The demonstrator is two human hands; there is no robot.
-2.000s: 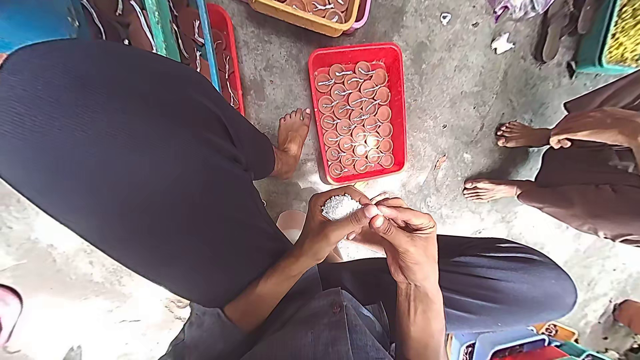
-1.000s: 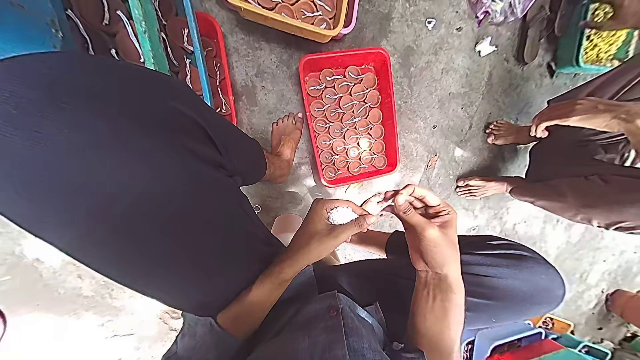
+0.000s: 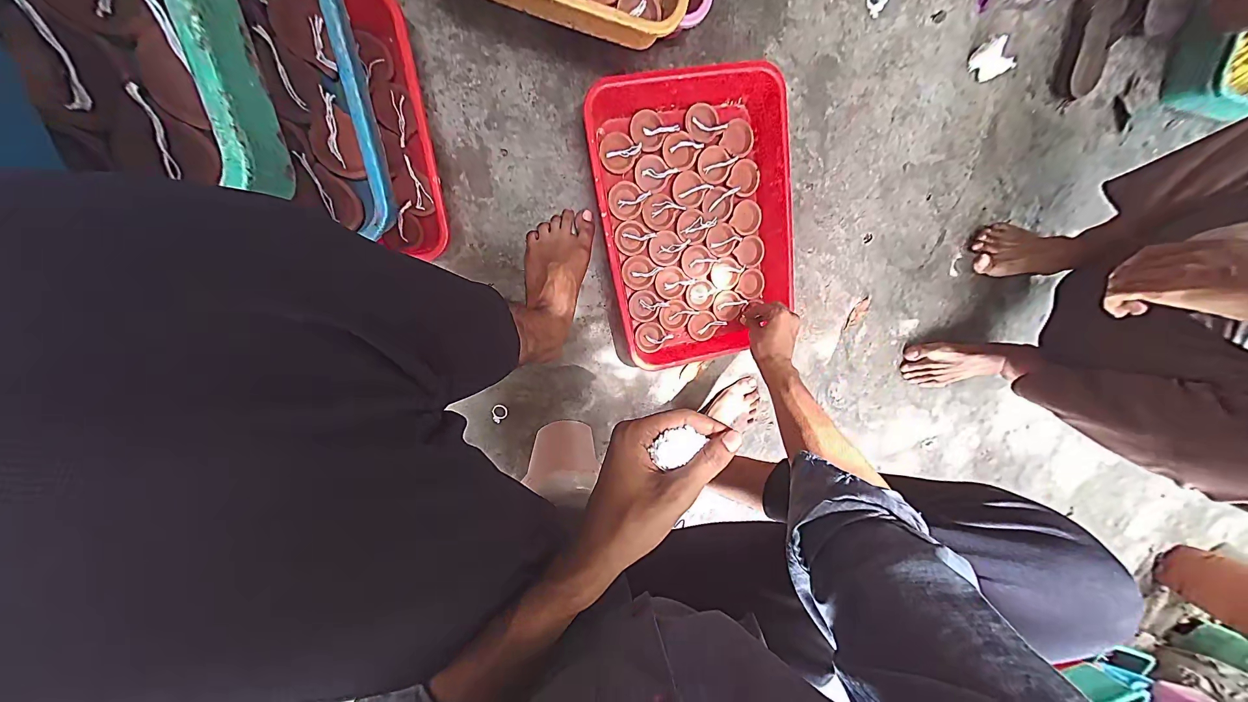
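Note:
My left hand (image 3: pixel 648 478) is curled round a bundle of short white cotton wicks (image 3: pixel 678 447), low in front of me. My right hand (image 3: pixel 772 331) reaches to the near right corner of a red plastic tray (image 3: pixel 788 195), its fingers pinched beside the small clay lamp cups there; whether they hold a wick cannot be seen. Inside the tray stand rows of round clay cups (image 3: pixel 689 187), and most have a twisted white wick (image 3: pixel 673 207) lying in them. A few cups along the right side show no wick.
Crates of larger clay cups with wicks (image 3: pixel 331 136) stand at the upper left, and a yellow tub (image 3: pixel 624 29) is at the top. Another person's feet (image 3: pixel 1024 249) and hand (image 3: pixel 1170 278) are at the right. My bare foot (image 3: pixel 558 263) rests left of the tray.
My two hands were together over my lap, fingers at a white wick; now my right hand has moved away to the tray's near corner. My left hand still holds the white bundle.

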